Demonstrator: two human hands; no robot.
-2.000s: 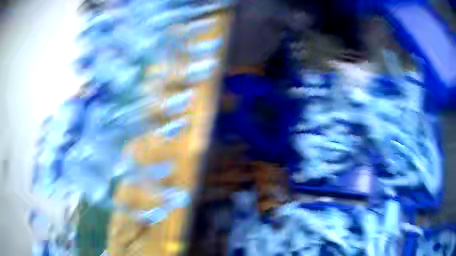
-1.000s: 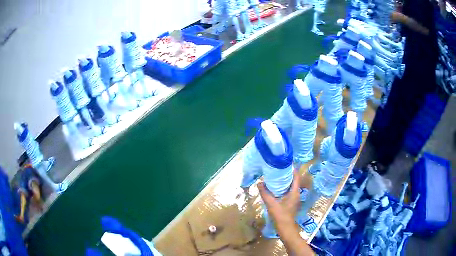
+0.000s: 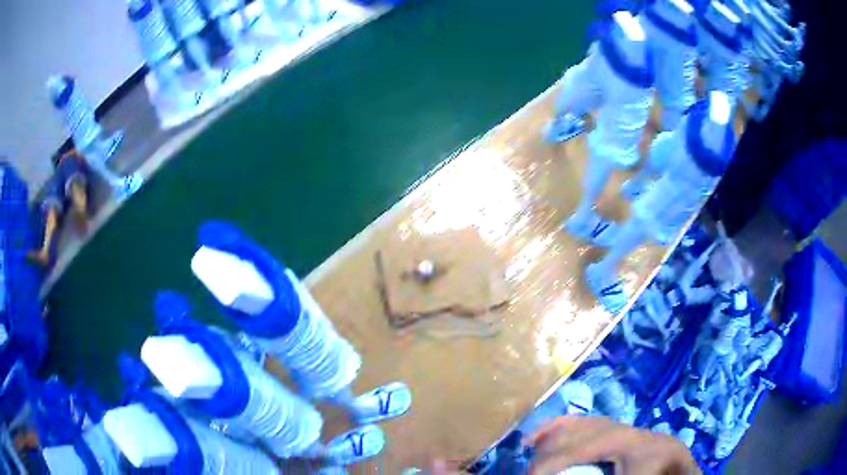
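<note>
My right hand [image 3: 613, 447] is at the bottom edge, cut off and blurred, closed around a figurine lower body. Of this figurine, dark blue shows beside the fingers, and a pale foot with a dark strap [image 3: 578, 397] shows just above the hand. A small skin-toned patch at the bottom edge, left of it, may be a left fingertip; the rest of my left hand is out of the picture. The cardboard scrap [image 3: 464, 311] lies on the covered ledge [image 3: 409, 357] with a small white cap [image 3: 425, 269] in a brown stain.
Several figurine lower bodies [image 3: 311, 348] stand at lower left, more [image 3: 620, 121] at upper right. A green conveyor belt [image 3: 306, 158] runs behind the ledge. Beyond it are more figures and another person's hands [image 3: 67, 199]. Heaped half-figures [image 3: 720, 353] and a blue tote [image 3: 822, 325] are at right.
The view has tilted down and left. The nearest figurine, held upright on the ledge by my right hand, has left its place; my hand is now at the bottom edge with a figurine.
</note>
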